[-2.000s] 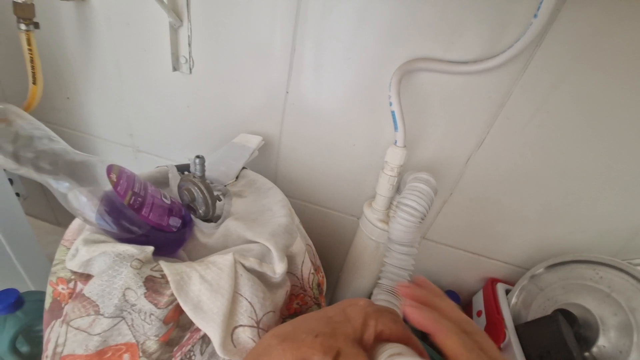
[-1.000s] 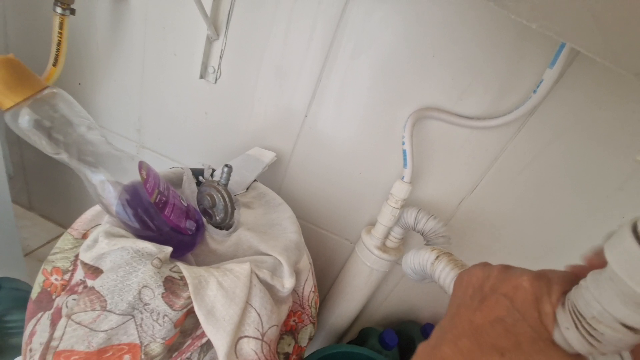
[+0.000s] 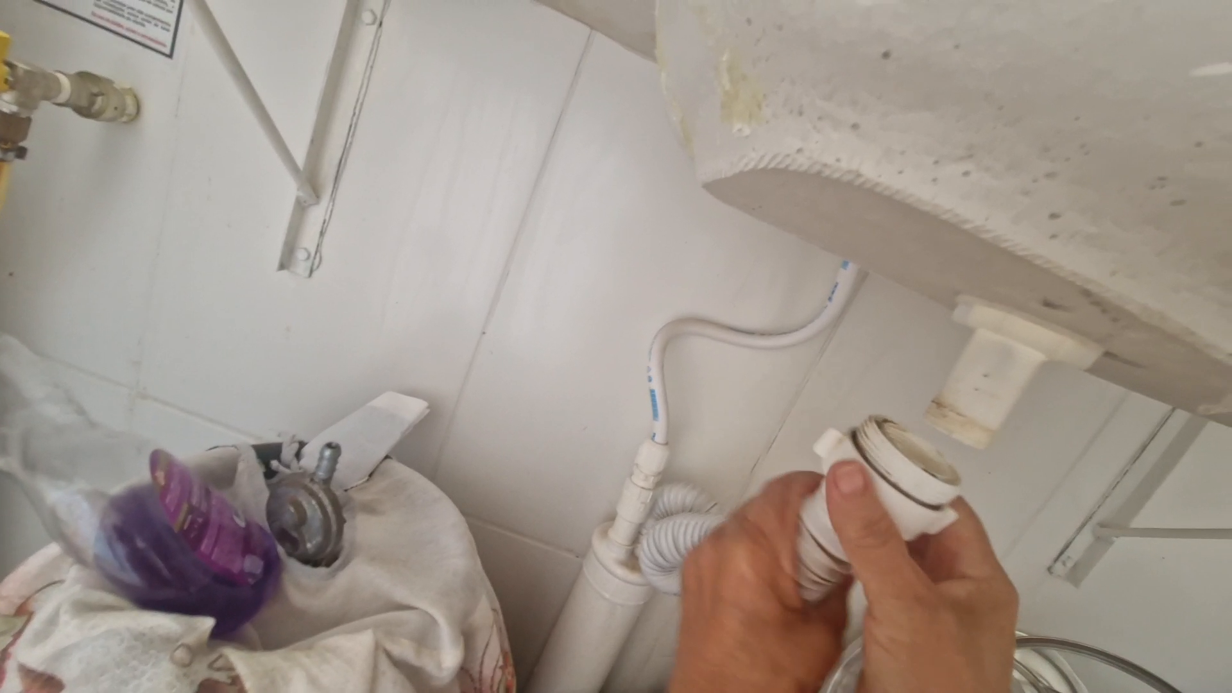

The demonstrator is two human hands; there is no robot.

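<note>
My left hand (image 3: 756, 582) grips a white corrugated drain hose (image 3: 818, 553) just below its end fitting. On the threaded white plastic fitting (image 3: 905, 467), which has a winged collar, my right hand (image 3: 929, 587) is closed with the thumb on the near side. The fitting's round mouth faces up, below and to the left of the white drain tailpiece (image 3: 991, 375) under the basin (image 3: 962, 115); the two are apart. Behind my left hand the hose (image 3: 669, 544) loops beside a white upright pipe (image 3: 592, 616), into which a thin white hose (image 3: 657, 385) runs.
At the left, a cloth-covered gas cylinder (image 3: 414, 549) bears a metal regulator (image 3: 306, 515) and a bottle of purple liquid (image 3: 183, 558). White metal brackets (image 3: 327, 144) are fixed to the tiled wall. A gas valve (image 3: 91, 96) is at upper left, a metal lid (image 3: 1068, 654) below right.
The view has shifted up, bringing the basin underside and tailpiece into sight. The hose end, low in the frame two seconds ago, has been raised, and both hands are now plainly on it.
</note>
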